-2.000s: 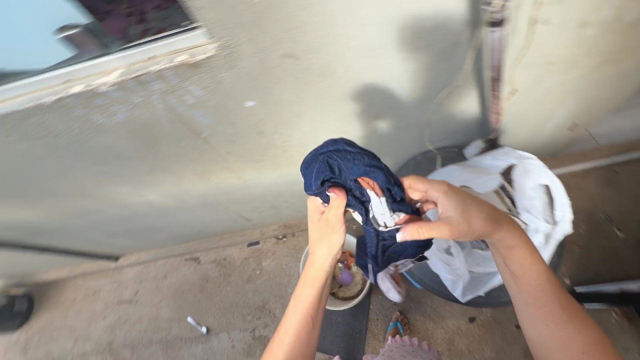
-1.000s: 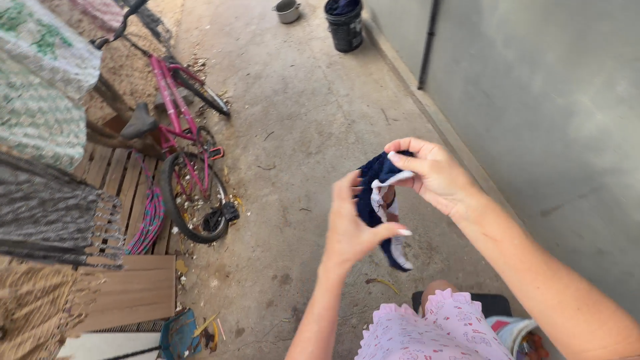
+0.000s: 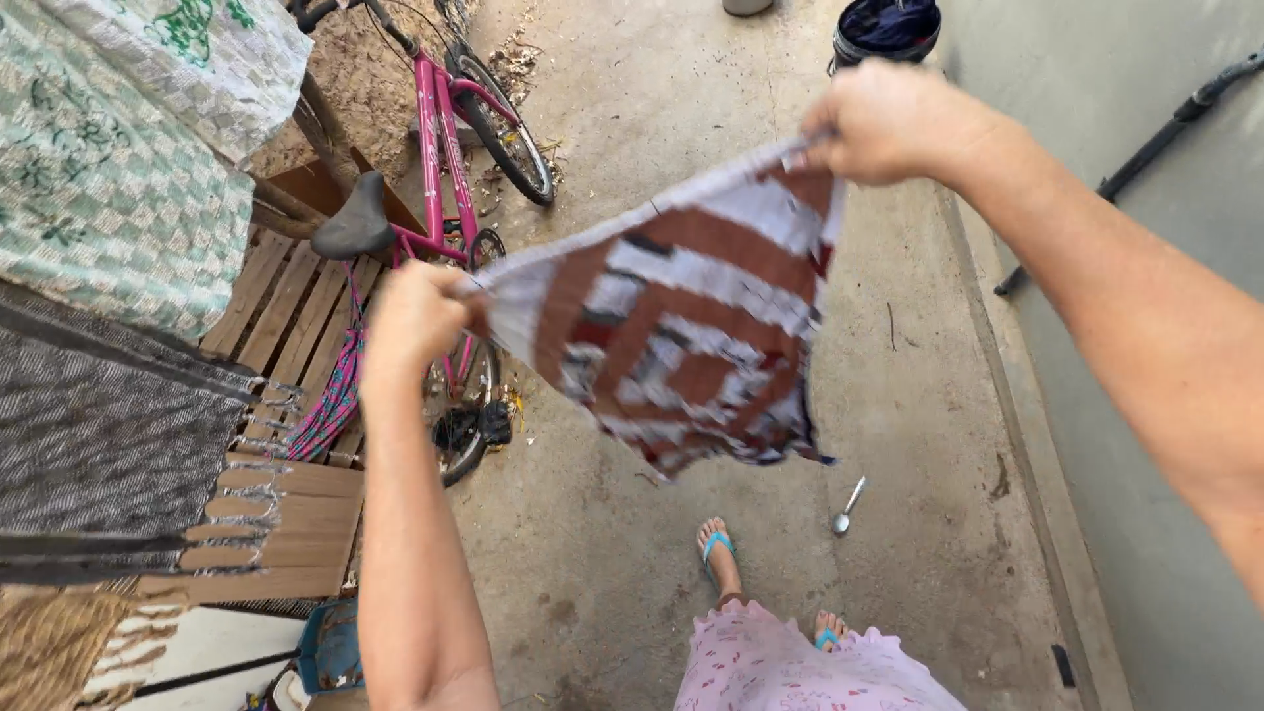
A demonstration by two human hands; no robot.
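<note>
A patterned cloth [image 3: 691, 336] in brown, white and dark red hangs stretched between my two hands, its top edge pulled taut and its lower part bunched and blurred. My left hand [image 3: 420, 316] pinches the cloth's left corner beside the pink bicycle. Higher up on the right, my right hand [image 3: 874, 123] grips the other top corner, just below a dark bucket.
A pink bicycle [image 3: 434, 158] leans by a wooden pallet [image 3: 286, 306] on the left. Checked towels [image 3: 109, 168] and a gray fringed cloth [image 3: 109, 425] hang there. A bucket of dark fabric [image 3: 886, 39] stands ahead. A spoon [image 3: 844, 509] lies on the concrete near a wall [image 3: 1165, 395].
The dark blue cloth bundle seen in both hands earlier is now spread out as a patterned cloth. My hands have moved wide apart. The view has turned from the wall toward the walkway.
</note>
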